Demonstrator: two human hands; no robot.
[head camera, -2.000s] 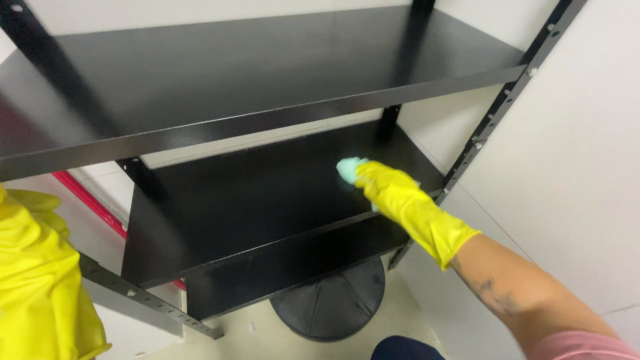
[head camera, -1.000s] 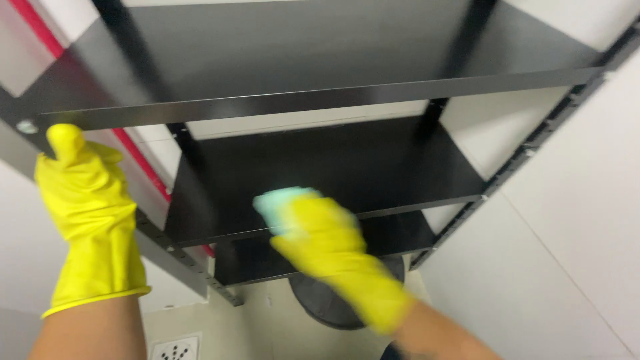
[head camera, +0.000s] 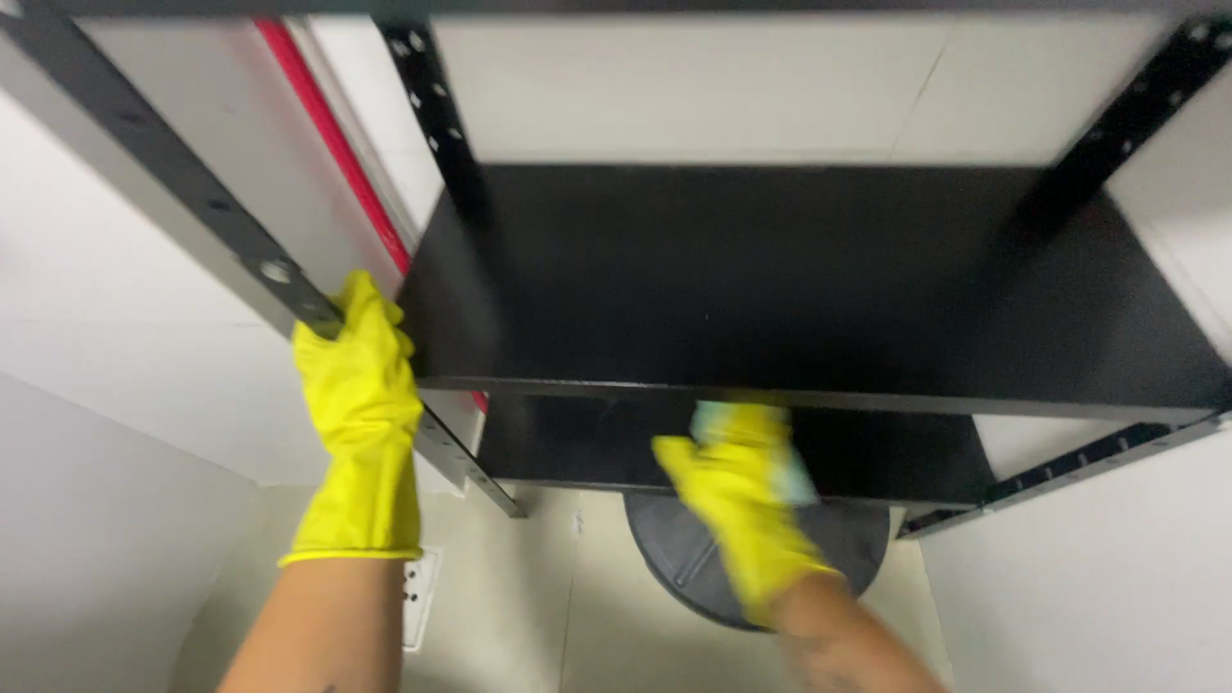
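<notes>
My left hand (head camera: 361, 414), in a yellow rubber glove, is closed around the front left upright (head camera: 221, 207) of a black metal shelving unit. In a matching glove, my right hand (head camera: 736, 491) holds a light green cloth (head camera: 794, 476) and is blurred. It is at the front part of the bottom shelf (head camera: 587, 438), below the front edge of the shelf above (head camera: 770, 289). Part of the cloth is hidden by the glove and fingers.
A round black plastic lid or base (head camera: 674, 549) lies on the tiled floor beneath the unit. A red pipe (head camera: 337, 144) runs along the wall behind the left side. A floor drain cover (head camera: 421, 597) is at lower left. White walls (head camera: 1097, 577) flank the unit.
My right hand has moved with the cloth from the shelf above down to the bottom shelf. My left hand, earlier near the upper shelf's left corner, now grips the upright. The view has shifted lower.
</notes>
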